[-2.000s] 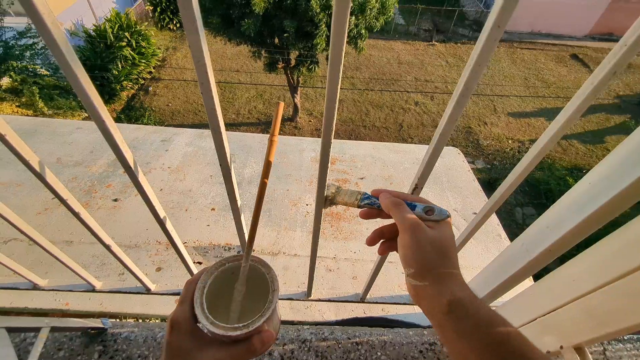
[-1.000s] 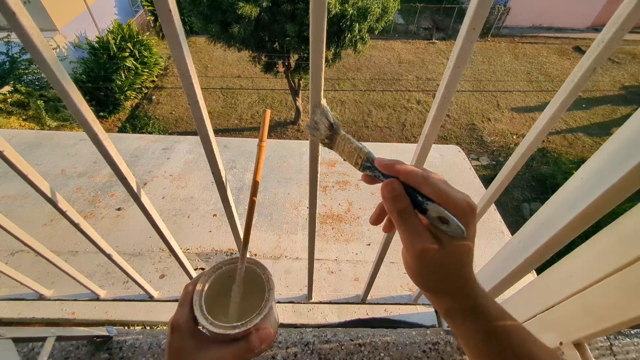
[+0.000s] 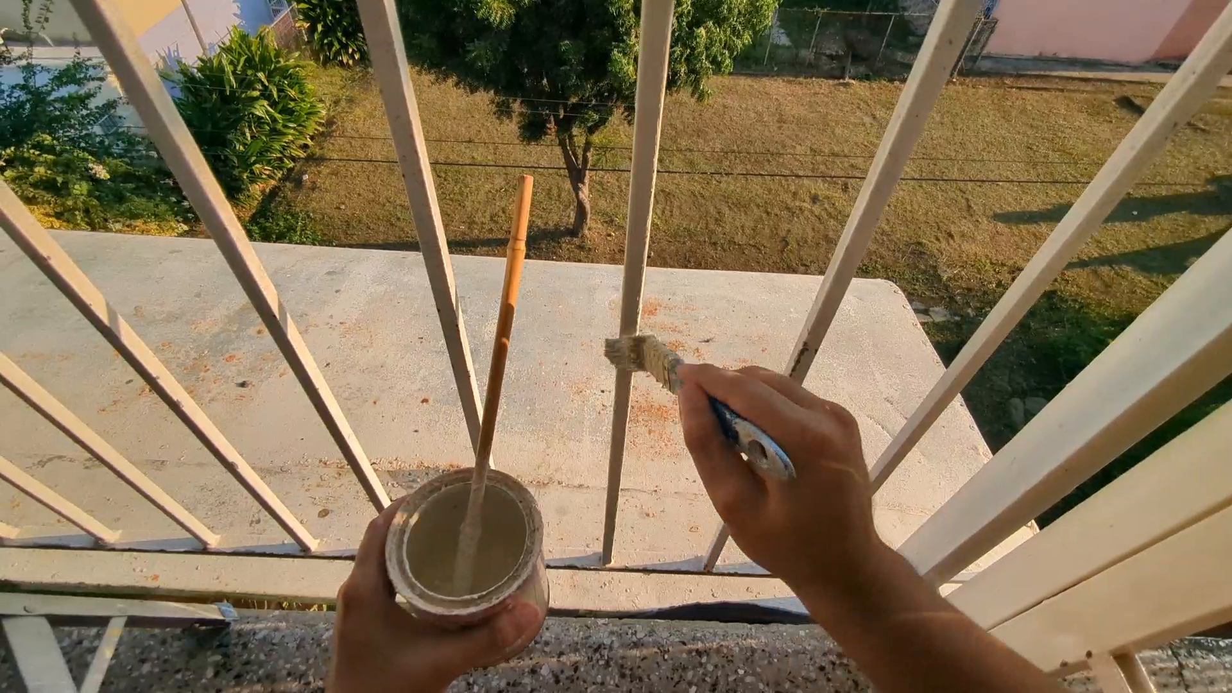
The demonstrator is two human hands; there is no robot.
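Observation:
My left hand (image 3: 423,635) grips a paint can (image 3: 532,577) from below and the side, tilted so that its inside shows pale paint. A bamboo stick (image 3: 508,298) stands in the can and leans against its far part. In my right hand (image 3: 789,462) is a paintbrush (image 3: 754,438) with a blue and white handle. Its bristles, coated in pale paint, lie across a cream metal railing bar (image 3: 637,221), about midway down the bar. The can is below and to the left of the brush.
More slanted railing bars (image 3: 423,183) stand on both sides, with thick cream rails (image 3: 1088,414) at the right. Under my hands is a speckled terrazzo ledge (image 3: 616,664). A metal frame (image 3: 96,608) sits at lower left. Beyond lie a concrete slab (image 3: 241,385), a tree (image 3: 577,188) and grass.
My right hand first moved up the bar with the brush, then back down it. The brush now points up and to the left. My left hand still holds the can.

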